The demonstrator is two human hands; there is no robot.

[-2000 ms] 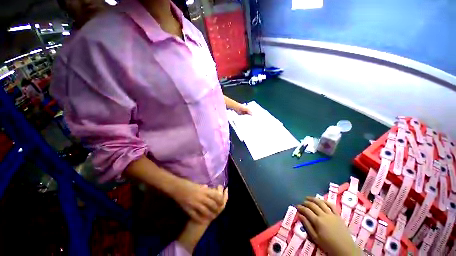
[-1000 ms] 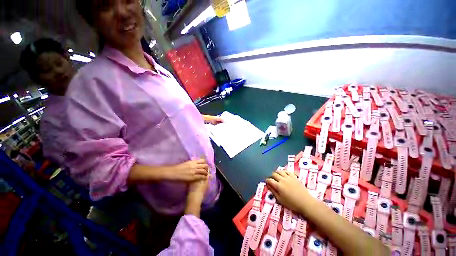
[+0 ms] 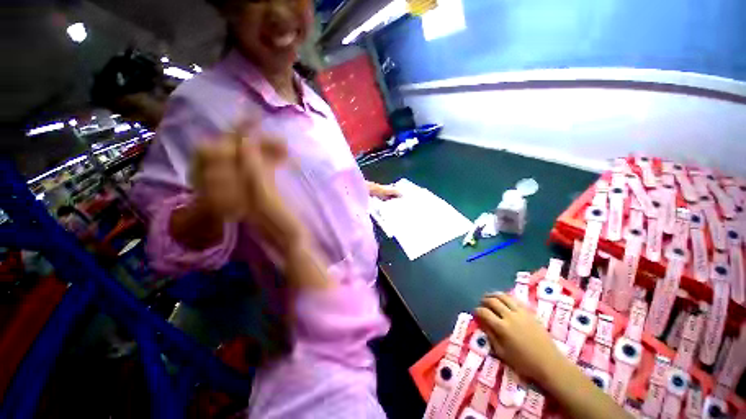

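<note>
Pale pink smartwatches [image 3: 628,352] lie in rows on a red tray [image 3: 431,367] at the lower right, straps overhanging. My right hand [image 3: 511,331] rests palm down on the watches near the tray's left corner, fingers slightly bent, holding nothing that I can see; its underside is hidden. My left hand [image 3: 263,182] is raised at centre left, badly blurred, against a co-worker's hand [image 3: 214,178]. I cannot tell which of the two grips the other, or how my fingers are set.
A second, higher stack of red trays with watches [image 3: 683,221] stands behind at the right. White paper sheets [image 3: 421,219], a white bottle with its lid open [image 3: 512,213] and a blue pen [image 3: 492,250] lie on the dark green bench. A co-worker in pink stands close at left.
My left hand and the co-worker's hand have risen together from waist to chest height. My right hand stays on the watches. The view has turned somewhat left.
</note>
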